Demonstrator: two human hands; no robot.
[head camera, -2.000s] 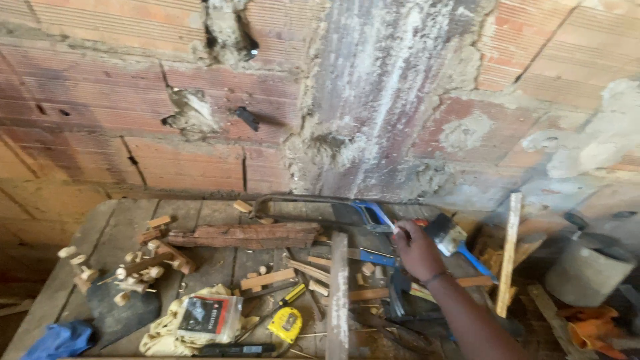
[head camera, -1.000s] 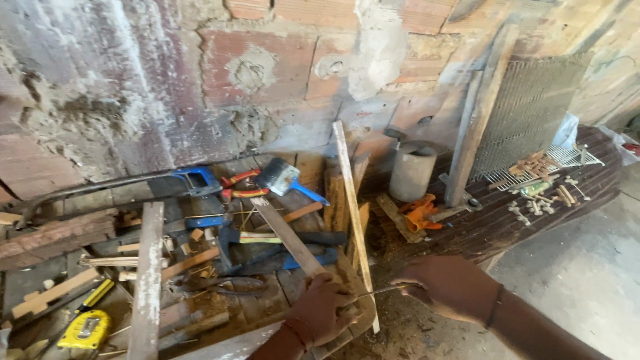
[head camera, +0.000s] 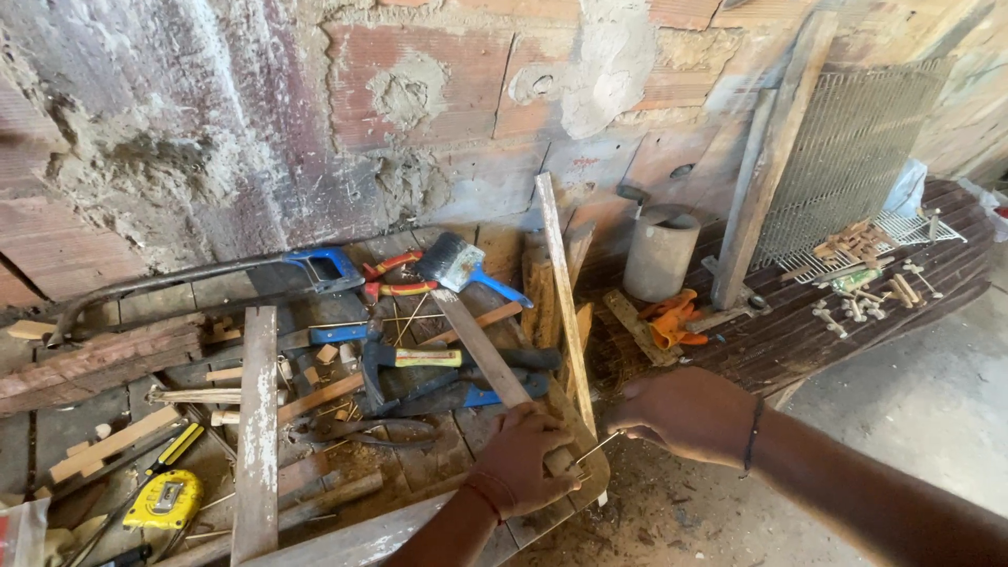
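My left hand (head camera: 524, 457) grips the near end of a narrow wooden strip (head camera: 484, 350) that lies across the cluttered workbench. Just right of it, my right hand (head camera: 681, 417) pinches a thin rod (head camera: 596, 447), whose far tip meets the strip's end beside my left fingers. Beyond my left hand lie a claw hammer with a yellow-banded handle (head camera: 425, 357), a blue-handled paintbrush (head camera: 472, 272) and red-and-yellow pliers (head camera: 386, 279). Metal pincers (head camera: 370, 431) rest left of that hand. A blue-handled hacksaw (head camera: 323, 268) lies along the wall.
A yellow tape measure (head camera: 165, 500) and screwdriver (head camera: 177, 447) lie at the left. Painted boards (head camera: 256, 433) cross the bench. An upright slat (head camera: 563, 291) stands at its right end. Further right are a grey cylinder (head camera: 661, 252), orange gloves (head camera: 669, 317) and a wire rack (head camera: 854, 150) against the brick wall.
Two seconds ago my right hand was near the hacksaw handle; it is now at the bench's right corner with a thin rod. My left hand has come into view, and the view has swung right.
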